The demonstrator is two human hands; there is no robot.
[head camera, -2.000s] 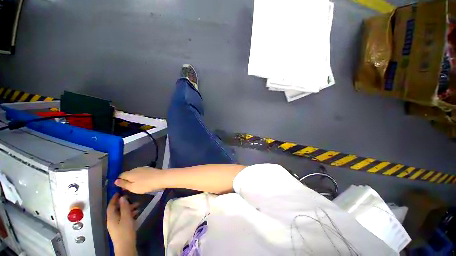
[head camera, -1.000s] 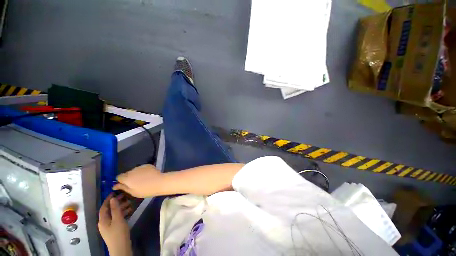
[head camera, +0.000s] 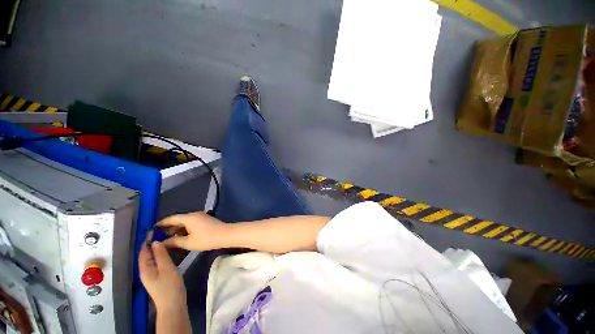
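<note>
A small dark blue piece point(head camera: 158, 235) is between my fingertips in front of the machine's blue edge point(head camera: 149, 196). It is too small and blurred to tell what it is. My right hand point(head camera: 196, 231) reaches in from the right and pinches it between thumb and fingers. My left hand point(head camera: 162, 271) comes up from the bottom, its fingertips closed at the piece's lower side. The hands meet over the blue edge, to the right of the machine's white front panel point(head camera: 117, 261).
The panel has a red emergency stop point(head camera: 92, 274) and round silver buttons point(head camera: 96, 309). A black cable point(head camera: 212, 173) hangs by the white frame. A red item point(head camera: 96, 142) and dark green board point(head camera: 104, 124) are behind. White trays point(head camera: 385, 59) and a cardboard box point(head camera: 522, 91) stand on the floor.
Both hands stay together at the blue edge. My right fingers have spread a little around the piece, and its blue colour now shows. My left fingers have closed towards it. The view has shifted slightly.
</note>
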